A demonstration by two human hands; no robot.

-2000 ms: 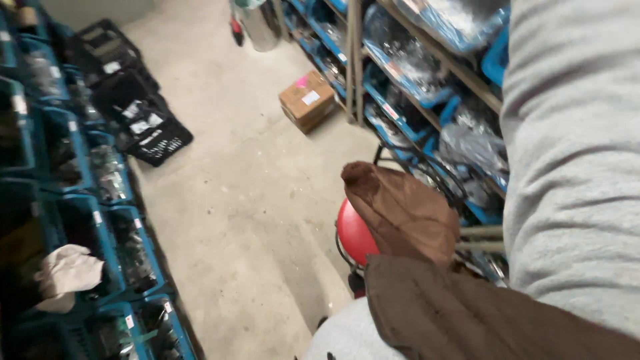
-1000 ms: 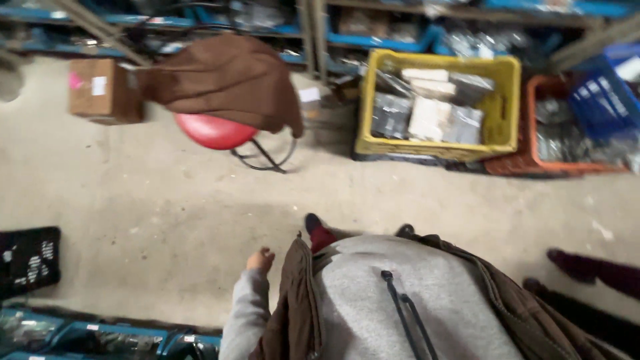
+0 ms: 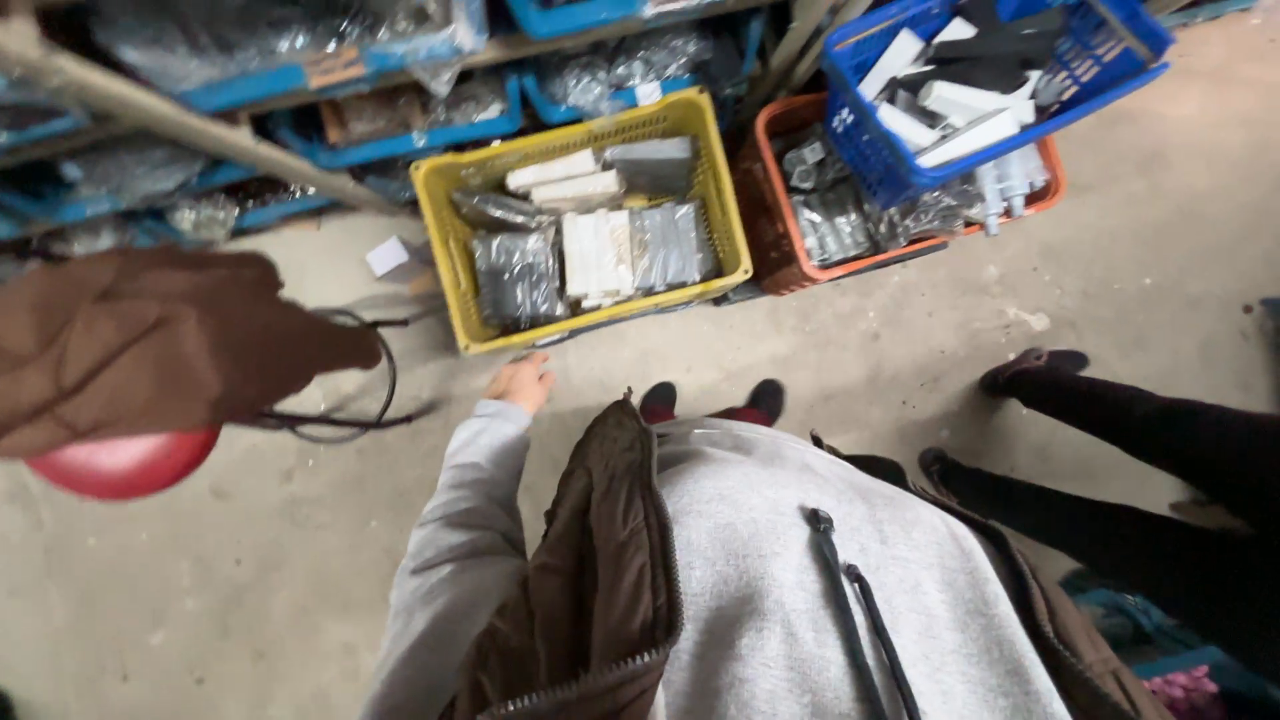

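Observation:
My left hand (image 3: 522, 382) hangs just in front of the near edge of a yellow plastic crate (image 3: 735, 240); it holds nothing that I can see, and its fingers are partly apart. Inside the crate lie plastic-wrapped grey packs (image 3: 518, 278) and white packs (image 3: 597, 255). My right hand is out of the picture. To the right of the yellow crate stands an orange crate (image 3: 785, 262) with bagged grey parts, and a blue crate (image 3: 950, 165) of white and black pieces rests tilted on top of it.
A brown garment (image 3: 170, 345) covers much of a stool with a red seat (image 3: 125, 465) at left. Shelves with blue bins (image 3: 400, 140) run along the back. Another person's dark-clad legs (image 3: 1130, 420) are at right. A small white box (image 3: 387, 257) lies on the floor.
The view has swung far round, from the aisle to the crates. Since a second ago, my left hand has come near the yellow crate, which was farther off then.

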